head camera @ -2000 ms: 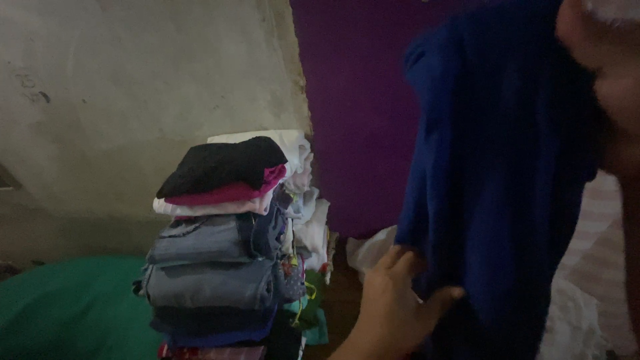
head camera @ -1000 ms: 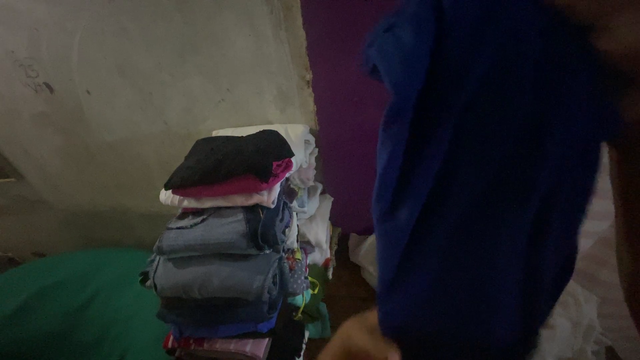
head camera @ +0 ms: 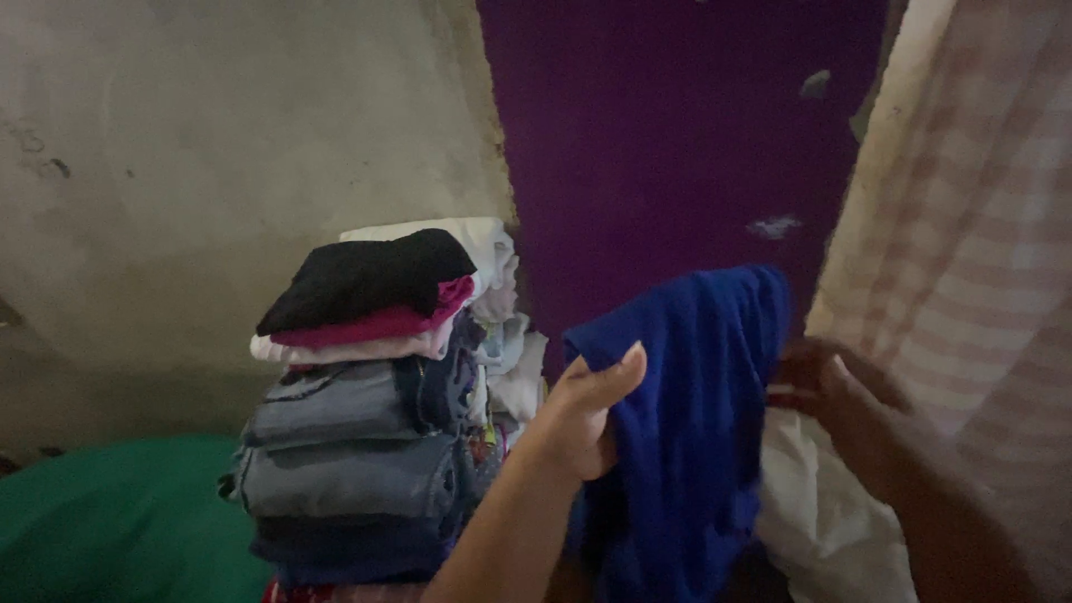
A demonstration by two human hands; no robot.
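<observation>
A blue cloth garment hangs in loose folds in front of me. My left hand grips its upper left edge, thumb on the near side and the fingers partly hidden behind the fabric. At the garment's right edge is my right hand, blurred and in shadow; whether its fingers hold the cloth is not clear. Left of my left hand stands a tall stack of folded clothes, with a black garment on top, magenta and pale pink ones below it, then folded blue-grey jeans.
Behind the stack are white folded clothes and more garments. A green cloth-covered bulk lies at lower left. A bare wall, a purple panel and a checked curtain stand behind. White fabric is at lower right.
The blue garment, earlier held up close and filling much of the right side, is now lower and farther from the camera. Both my hands now show beside it.
</observation>
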